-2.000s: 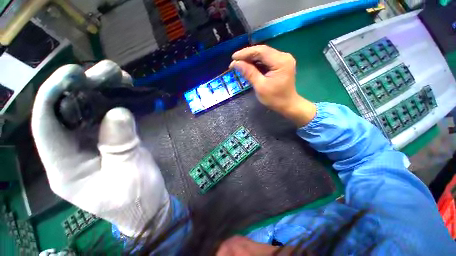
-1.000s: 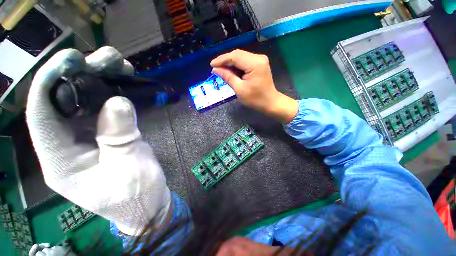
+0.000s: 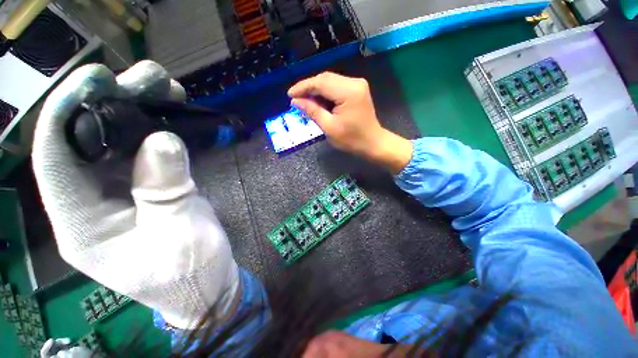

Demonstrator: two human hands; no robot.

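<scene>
My left hand (image 3: 140, 203), in a white knitted glove, is closed around a black UV flashlight (image 3: 168, 120) that points right. Its blue-white light falls on a circuit board panel (image 3: 292, 130) lying on the black mat (image 3: 252, 182). My right hand (image 3: 346, 112) is bare and hangs over the right part of that panel, hiding it. Its thumb and index finger are pinched together at the panel's upper edge. Whether they hold something thin cannot be seen. A second green panel (image 3: 318, 219) lies unlit on the mat, nearer to me.
A white tray (image 3: 514, 70) at the right holds three green panels. More panels (image 3: 105, 304) lie at the lower left, beside part of another gloved hand (image 3: 63, 348). A blue-edged unit with orange parts (image 3: 252, 21) stands behind the mat. Dark hair strands blur the bottom.
My right hand has moved left along the lit panel, covering more of its right part. The flashlight stays in my left hand. The view has shifted slightly.
</scene>
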